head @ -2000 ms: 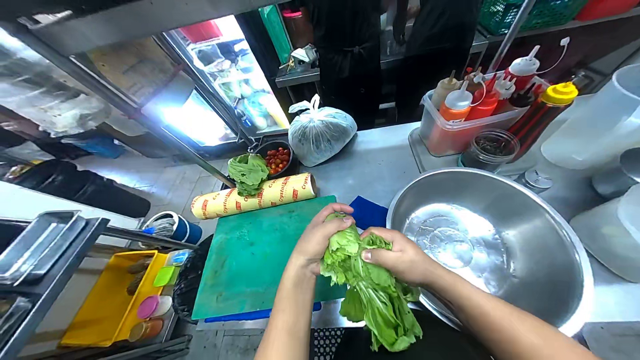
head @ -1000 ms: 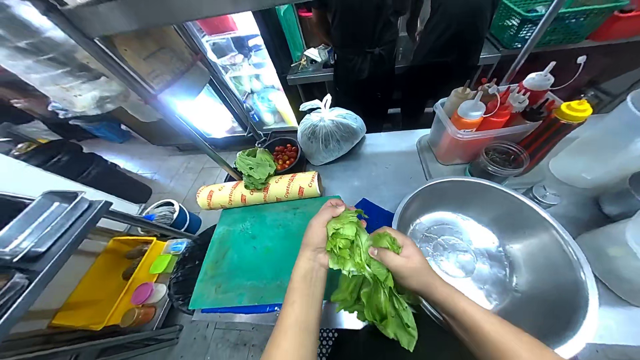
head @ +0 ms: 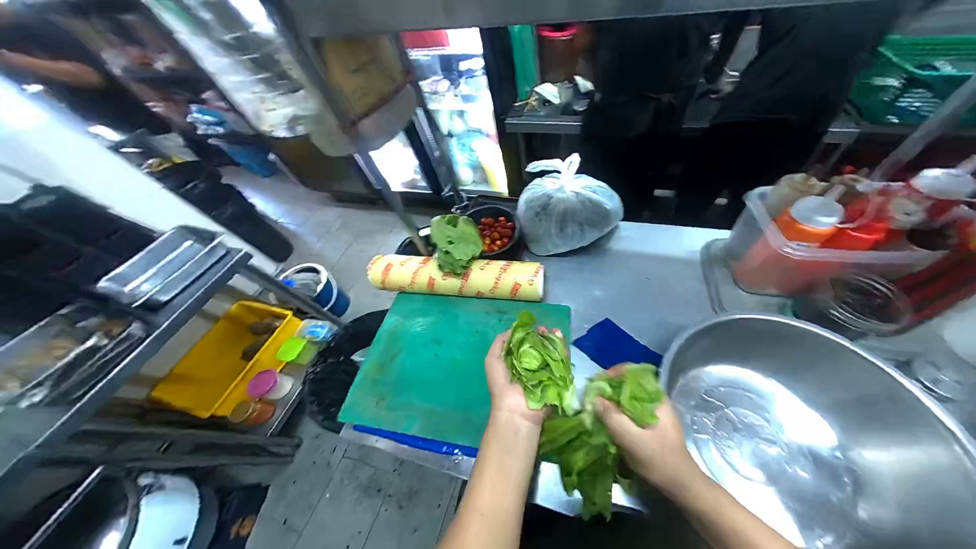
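My left hand holds a bunch of green lettuce in its palm, over the right side of a green cutting board. My right hand grips more lettuce leaves, some hanging below it and some showing above the fingers. This hand is just left of a large stainless steel bowl, which has a little clear liquid or wet shine inside. A blue cloth or sheet lies between board and bowl. A single lettuce leaf rests over a yellow printed roll behind the board.
Behind the roll are a bowl of small red tomatoes and a tied plastic bag. A plastic bin of sauce bottles stands behind the steel bowl. A black-lined bin is left of the board. People in dark clothes stand beyond the counter.
The lettuce, held by both hands together earlier, is now parted into two bunches, one in each hand, with a gap between them. The view has turned somewhat toward the left.
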